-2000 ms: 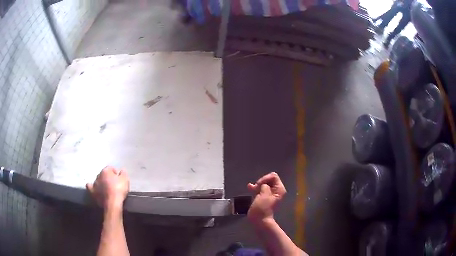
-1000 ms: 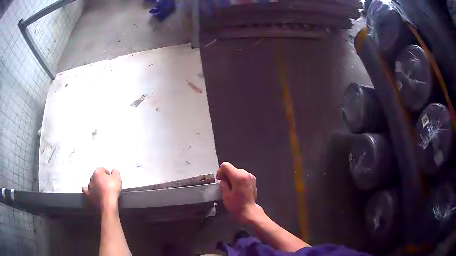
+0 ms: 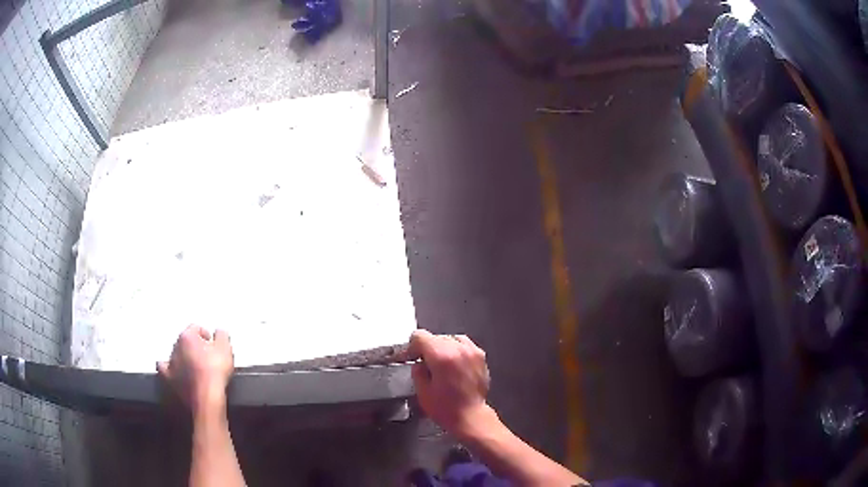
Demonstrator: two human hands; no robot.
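The platform cart [image 3: 238, 228] has a large white scuffed deck and stands in front of me at the left. Its grey handle rail [image 3: 314, 385] runs across the near edge of the deck. My left hand [image 3: 198, 366] is closed over the rail left of its middle. My right hand [image 3: 451, 376] is closed around the rail's right end, at the deck's near right corner. Both hands are bare. The undersides of the rail and the fingertips are hidden.
A tiled wall [image 3: 38, 219] runs close along the left. Dark wrapped rolls [image 3: 704, 319] are stacked at the right. A yellow line [image 3: 562, 304] runs along the floor. A striped woven sheet [image 3: 619, 14] lies over a low stack at the top. A blue item [image 3: 316, 19] lies beyond the deck.
My right hand was off the rail two seconds ago and is now closed on its end. The striped sheet and its stack have shifted right in view since one second ago.
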